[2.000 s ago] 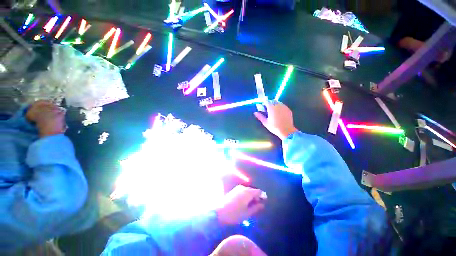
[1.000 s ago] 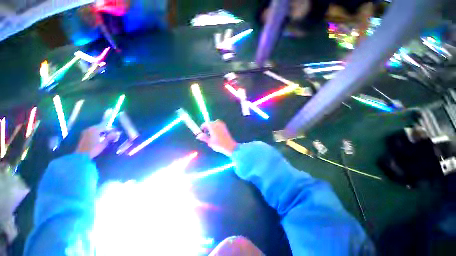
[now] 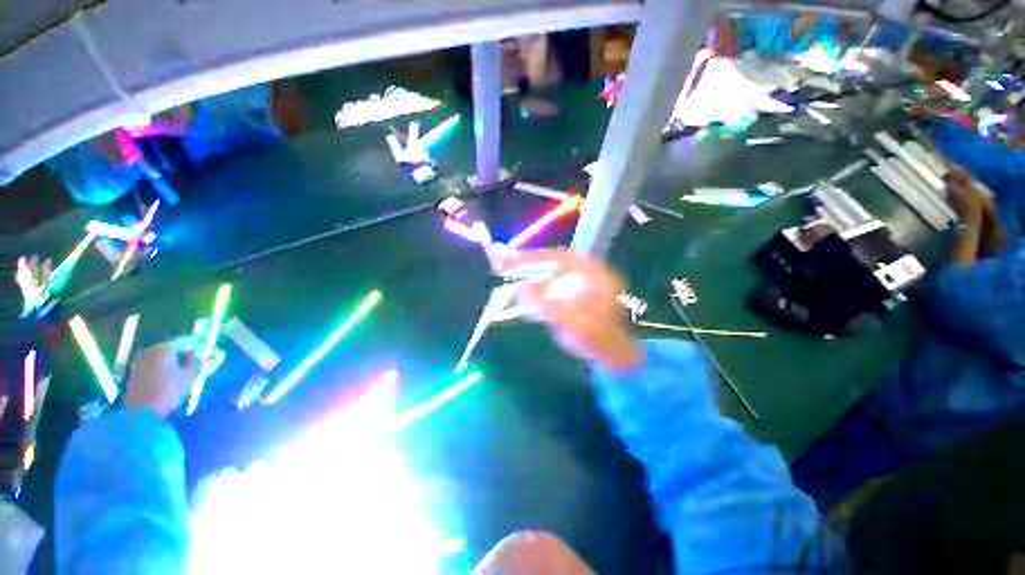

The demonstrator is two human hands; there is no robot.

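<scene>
My left hand is at the left, its fingers closed around the middle of a green-yellow lit LED strip, with whitish parts at the fingertips. My right hand, blurred, is right of centre above the table. It grips a pale strip that slants down to the left, with more whitish parts by the fingers. A green lit strip lies between my hands. The overexposed pile of lit strips is in front of me, and a cyan-green strip sticks out of it.
A grey metal post stands just behind my right hand. A red-pink lit strip lies beside it. A thin yellow rod, a dark rod and a black item lie right. A person in blue is at the right edge.
The view has turned right. My right hand has moved away from my left, towards the post, and the strip at its fingers now looks pale instead of green. My left hand stays among the left strips.
</scene>
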